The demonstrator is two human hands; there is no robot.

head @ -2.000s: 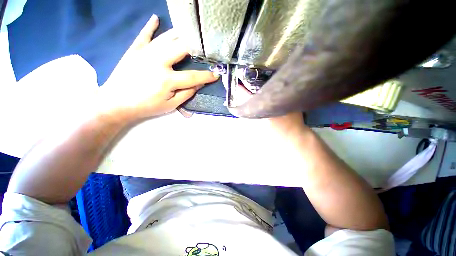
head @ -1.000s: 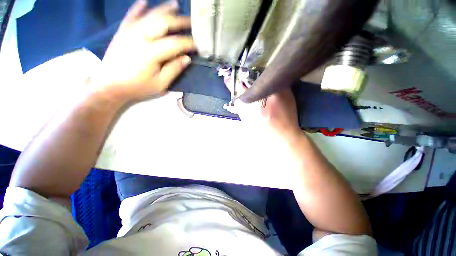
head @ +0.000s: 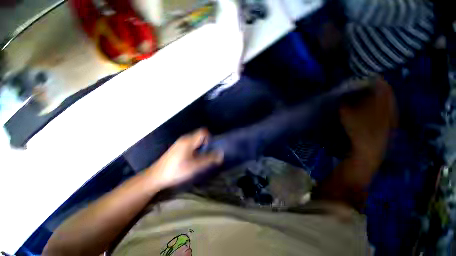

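Observation:
A long dark navy cloth piece [head: 280, 127] stretches above my lap, blurred by motion. My left hand [head: 182, 157] grips its left end between thumb and fingers. My right hand [head: 370, 107] is at its right end, dim and blurred, and seems to hold that end. A dark grey cloth edge [head: 65, 107] lies on the white table [head: 125, 110] at the upper left, near the blurred metal parts of the machine.
Red-orange scissors handles [head: 122, 42] lie beyond the table's work edge at the upper left. A white strip [head: 225, 85] hangs at the table edge. A striped cloth [head: 385, 37] is at the upper right, and blue crate-like shapes are beside my lap.
The view has swung to the right. Both hands have left the cloth under the machine head and are now over my lap with a long dark piece between them.

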